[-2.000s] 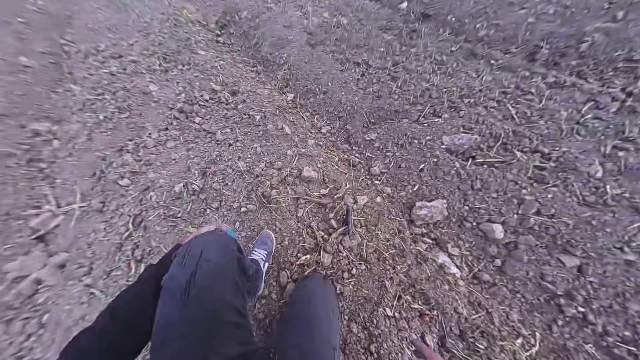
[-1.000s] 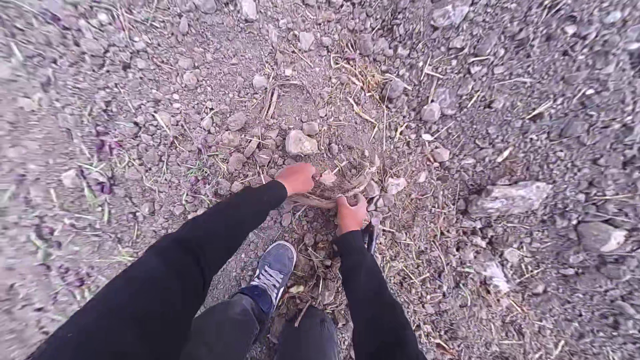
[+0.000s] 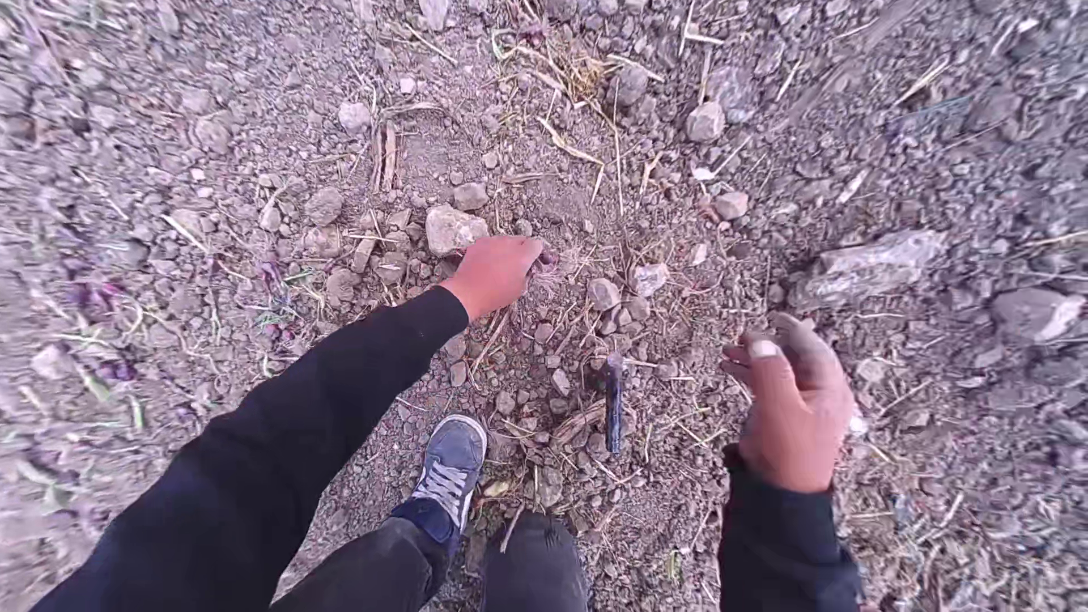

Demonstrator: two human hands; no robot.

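On the stony soil, just right of a pale rounded stone [image 3: 454, 229], my left hand [image 3: 497, 274] has its fingers curled downward; a small dark reddish thing shows at the fingertips, too small to name. My right hand [image 3: 790, 399] is farther right above the ground, its fingers loosely bent and apart, with nothing seen in it. Between the two hands, nearer my knee, lies a short dark rod-like object [image 3: 614, 408], perhaps a tool handle.
A large pale rock [image 3: 871, 268] and another stone [image 3: 1037, 314] lie at the right. Dry stalks [image 3: 384, 157] and straw are scattered ahead. My sneaker [image 3: 450, 467] and bent knee [image 3: 534, 565] are at the bottom. Purple and green plant bits [image 3: 106, 297] lie at the left.
A second ago both hands were close together at some dry stalks or roots; now they are apart, the right hand having moved away to the right.
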